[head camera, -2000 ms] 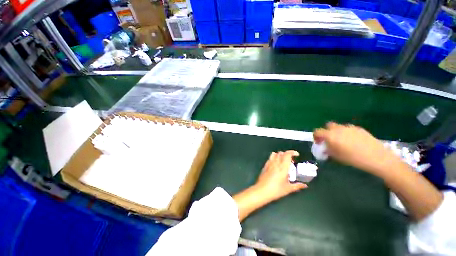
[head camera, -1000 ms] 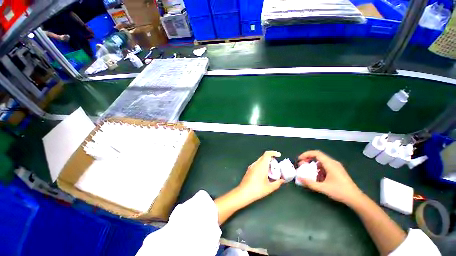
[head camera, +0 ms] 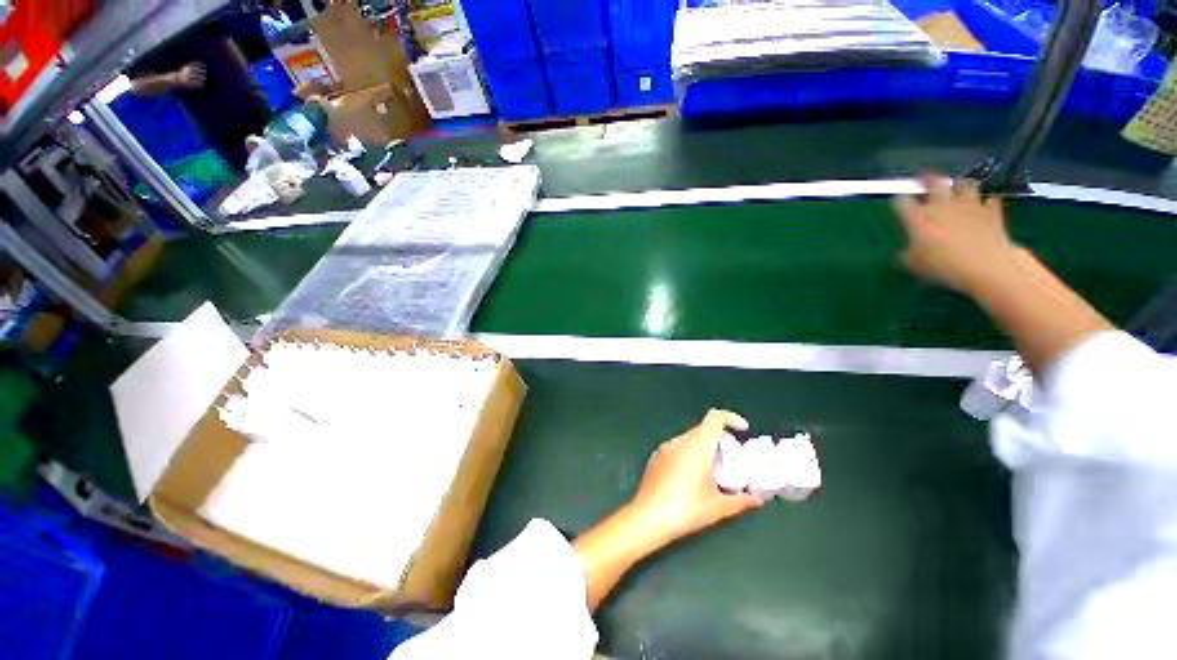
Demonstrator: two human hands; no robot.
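My left hand [head camera: 697, 477], low in the middle, holds a short row of white dropper bottles [head camera: 769, 467] side by side above the dark green bench. My right hand [head camera: 955, 235] is stretched out over the green conveyor belt near the far rail. It is blurred, and I cannot tell whether it holds anything. The open carton [head camera: 465, 490] at the left has rows of upright white bottles [head camera: 374, 374] along its back and left, with a flat white surface in front.
A white flap or sheet [head camera: 174, 393] leans at the carton's left. A plastic-wrapped stack [head camera: 407, 245] lies behind it across the belt. A metal post [head camera: 1048, 97] stands at the back right. Set-aside bottles [head camera: 994, 387] lie partly behind my right sleeve. A person [head camera: 213, 90] is at the far left.
My right hand has left the bottles by my left hand and moved up and right over the belt. The single bottle on the belt no longer shows. My left hand now holds the row alone.
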